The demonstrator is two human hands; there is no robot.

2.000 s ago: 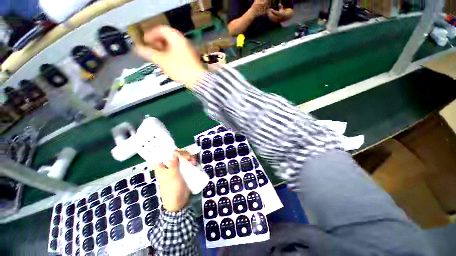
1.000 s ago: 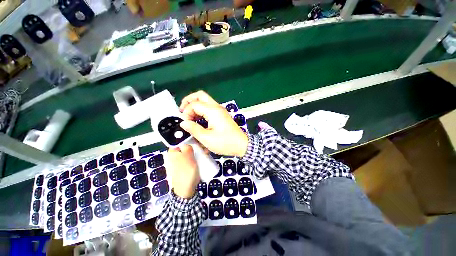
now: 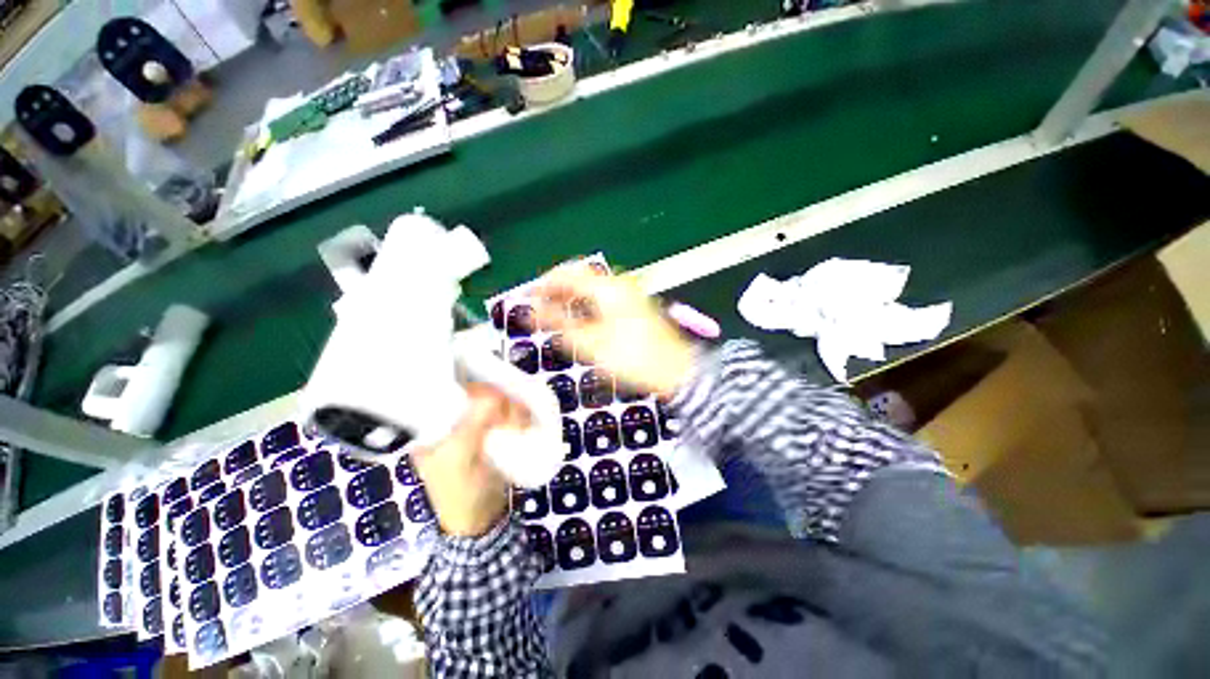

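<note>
A white appliance body (image 3: 392, 338) is held up in my left hand (image 3: 465, 458), which grips its handle. A black panel label (image 3: 358, 430) sits on its lower left end. My right hand (image 3: 610, 325) is blurred over the upper part of the right label sheet (image 3: 613, 493); whether its fingers hold anything cannot be told. More label sheets (image 3: 272, 531) lie fanned at the left. A pink tool (image 3: 694, 320) lies just right of my right hand.
A crumpled white cloth (image 3: 849, 312) lies on the ledge at right. Another white body (image 3: 157, 371) lies at left. A white tray (image 3: 332, 146) and round tub (image 3: 541, 73) stand across the green belt (image 3: 796, 146). A brown carton (image 3: 1062, 438) is at right.
The body has turned in my left hand, so its labelled end faces down and left. My right hand has moved off the label toward the right sheet.
</note>
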